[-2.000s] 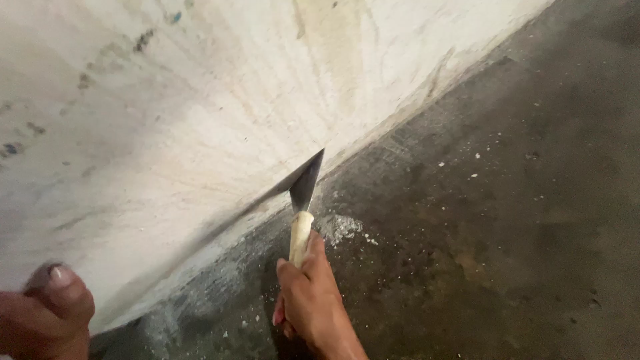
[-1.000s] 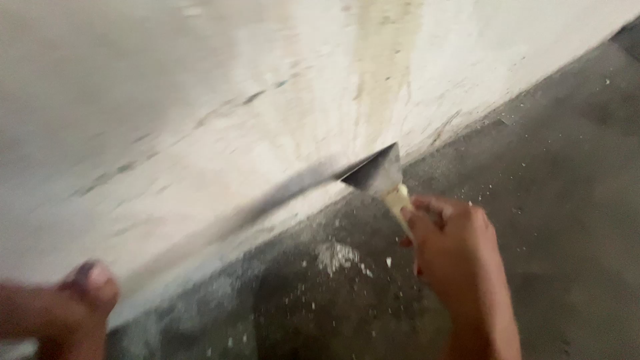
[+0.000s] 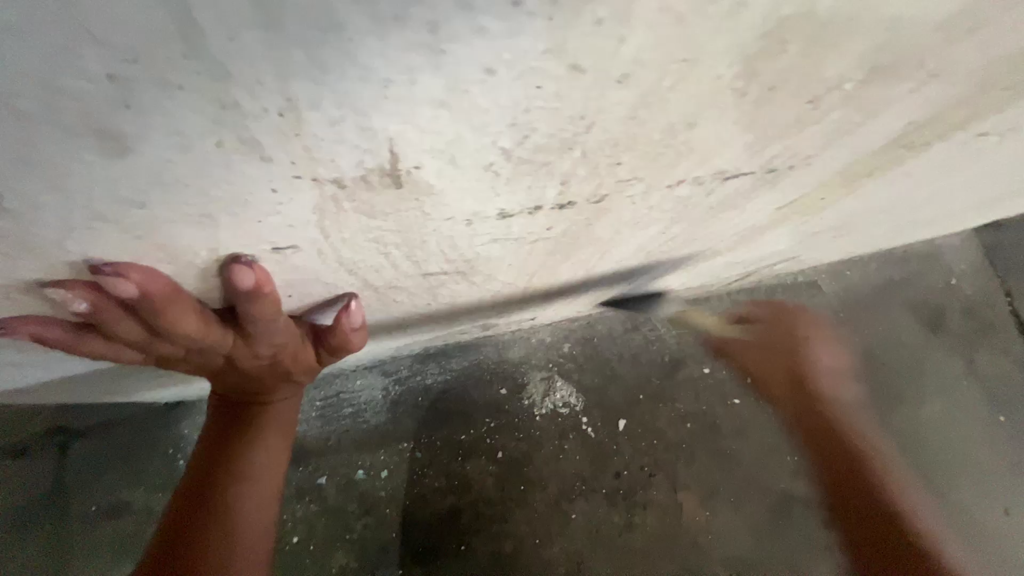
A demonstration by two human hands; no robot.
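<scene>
My left hand [image 3: 240, 328] is spread, palm up, with its fingertips against the lower part of the stained white wall [image 3: 480, 160]. Nothing is in it. At the right, my right hand [image 3: 784, 352], blurred, grips the pale handle of a putty knife [image 3: 636, 302]. The dark triangular blade points left at the line where the wall meets the floor; whether its edge touches the wall cannot be told. A long shadow lies on the wall beside the blade.
Below the wall is a dark concrete floor [image 3: 640, 480]. A small heap of pale scrapings [image 3: 554, 394] lies on it near the wall, with loose flakes scattered around. Cracks and dark marks run across the wall above the blade.
The knife blade, pointing up in the earliest frame, now points left, low at the wall's foot. My left hand shows far more fully, with its fingers spread. The view has shifted.
</scene>
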